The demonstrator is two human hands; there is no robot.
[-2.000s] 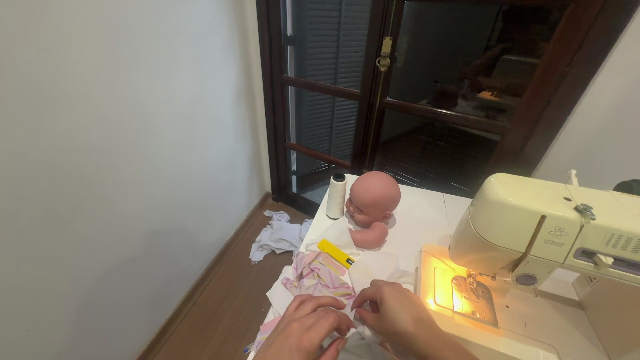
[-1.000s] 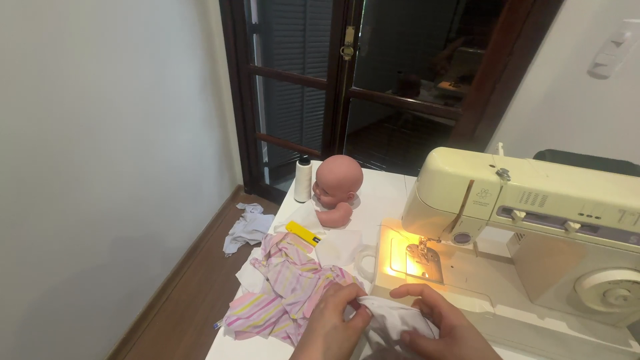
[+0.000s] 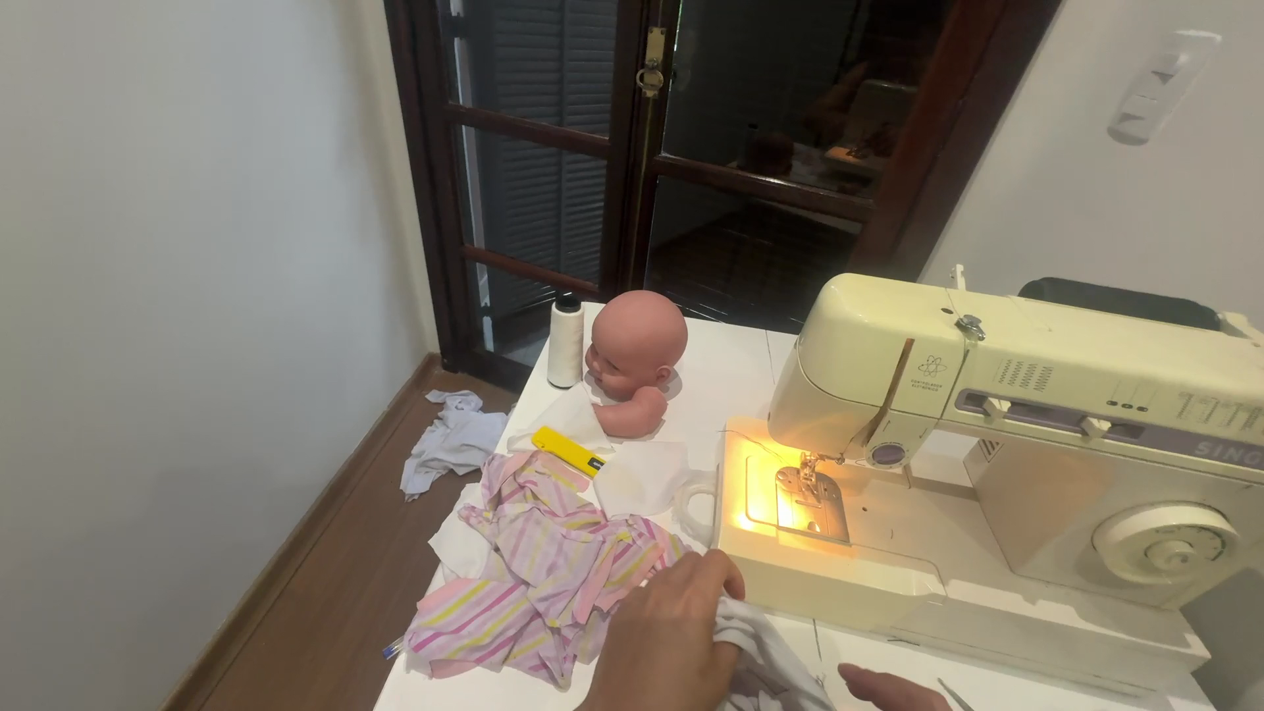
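Note:
My left hand (image 3: 673, 632), at the bottom centre, pinches a white cloth (image 3: 765, 657) between thumb and fingers. To the right of the cloth, my right hand (image 3: 889, 686) shows only in part at the bottom edge, its fingers apart from the cloth. A striped pink, white and yellow fabric (image 3: 553, 553) lies crumpled to the left of my left hand. Beyond both hands stands a cream Singer sewing machine (image 3: 869, 365), its lamp lit over the needle plate (image 3: 812, 502).
A doll's head (image 3: 640, 341), a doll's limb (image 3: 632, 413), a thread spool (image 3: 566, 344) and a yellow cutter-like tool (image 3: 567, 451) are on the white table (image 3: 741, 355). Pale cloth (image 3: 454, 434) lies on the floor. A thin metal tool (image 3: 956, 694) is near my right hand.
A second ago both hands were at the white cloth; now my right hand is apart from it, lower and to the right. The striped fabric shows more fully than two seconds ago.

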